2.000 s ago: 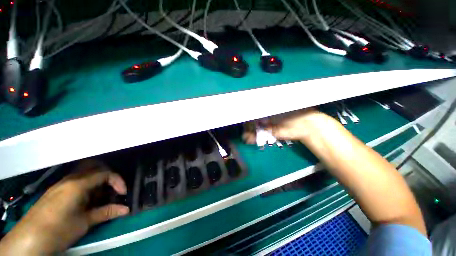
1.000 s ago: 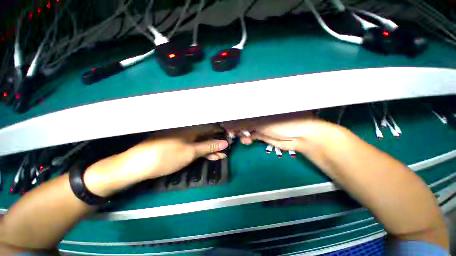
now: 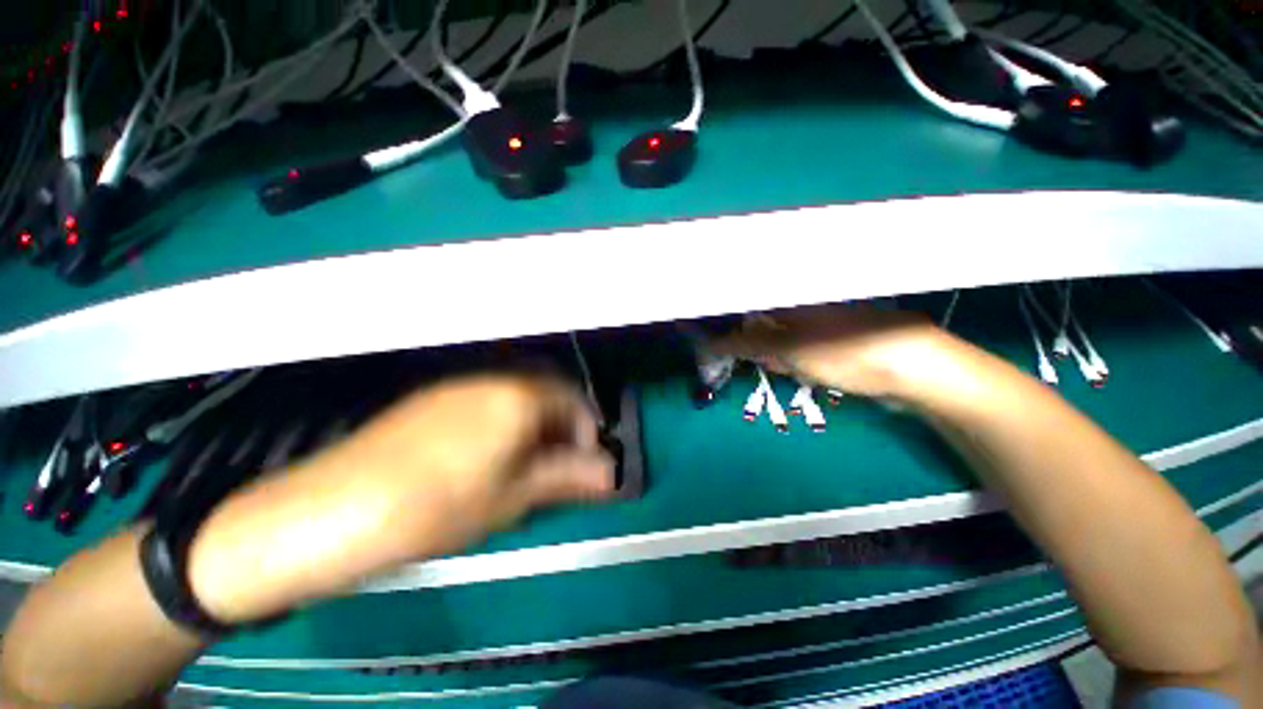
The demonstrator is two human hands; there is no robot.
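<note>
My left hand (image 3: 520, 450), blurred, is over the right end of the dark slotted tray (image 3: 632, 446), its fingertips at a slot; whether it grips a device cannot be told. My right hand (image 3: 769, 339) is partly hidden under the white shelf edge, near the white cable plugs (image 3: 778, 410) on the green lower shelf. Something white and dark shows at its fingertips, too blurred to name. A thin cable hangs behind the tray. The left hand and forearm cover most of the tray.
The upper rack shelf (image 3: 831, 166) holds several black devices (image 3: 658, 157) on white cables, with red lights. Its thick white edge (image 3: 623, 277) runs across above my hands. More plugs (image 3: 1073, 357) lie at right. Plugged devices (image 3: 83, 471) lie at lower left.
My left hand has moved from beside my right hand down and left to the tray's right end. My right hand stays under the shelf edge; a dark thing now shows below its fingers.
</note>
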